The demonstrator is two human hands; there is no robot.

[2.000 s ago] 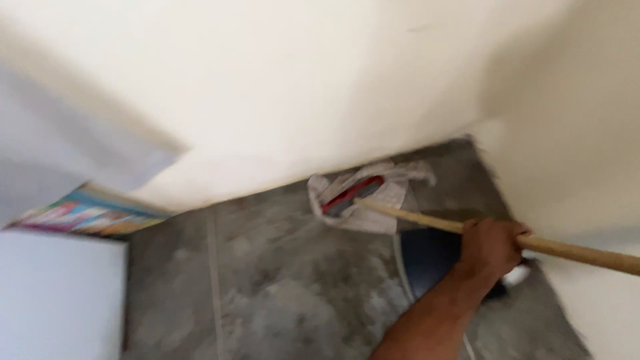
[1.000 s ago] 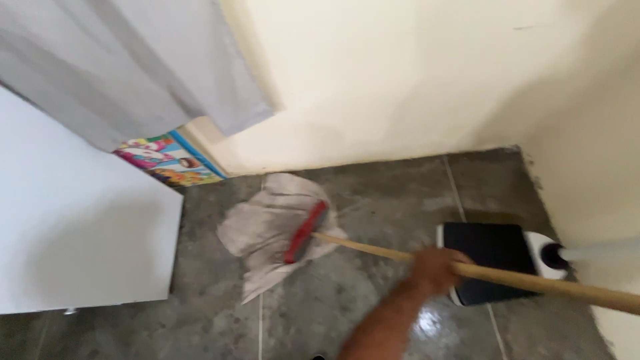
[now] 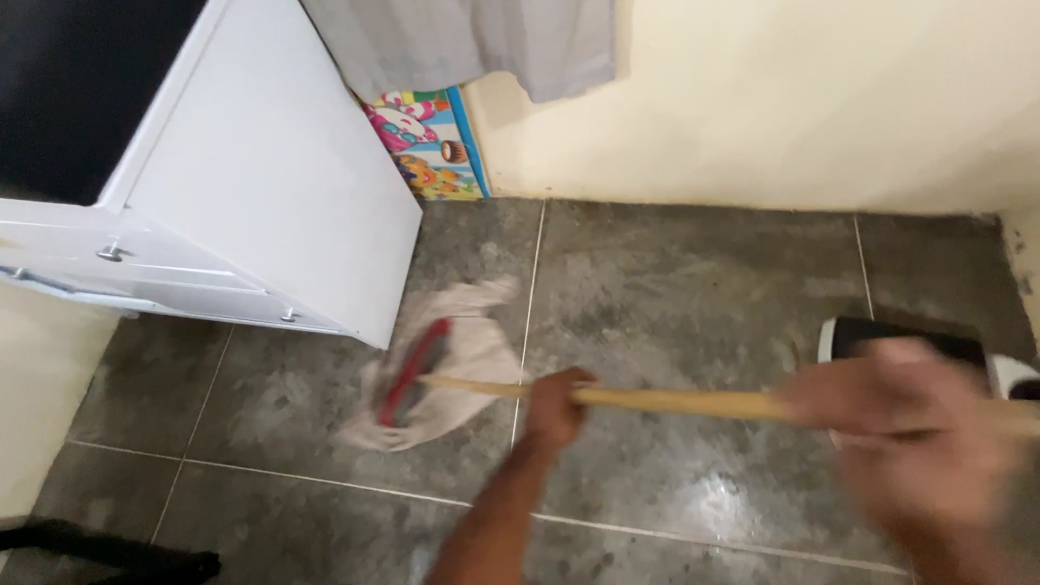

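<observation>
A light wooden pole runs across the view, with a red squeegee head at its far end. The head lies on a pale, crumpled floor cloth on the grey tiles, close to the white cabinet. My left hand is closed around the pole's middle. Nearer its upper end, my right hand is wrapped around the pole too, blurred by motion.
The white cabinet with small knobs stands at left, a colourful cartoon panel behind it. A grey curtain hangs above. At right sits a black-and-white object; a black bar lies lower left. Cream walls border the floor.
The squeegee head and cloth have moved left along the floor, from near the wall toward the cabinet. My right hand has come into view on the pole. The view has shifted.
</observation>
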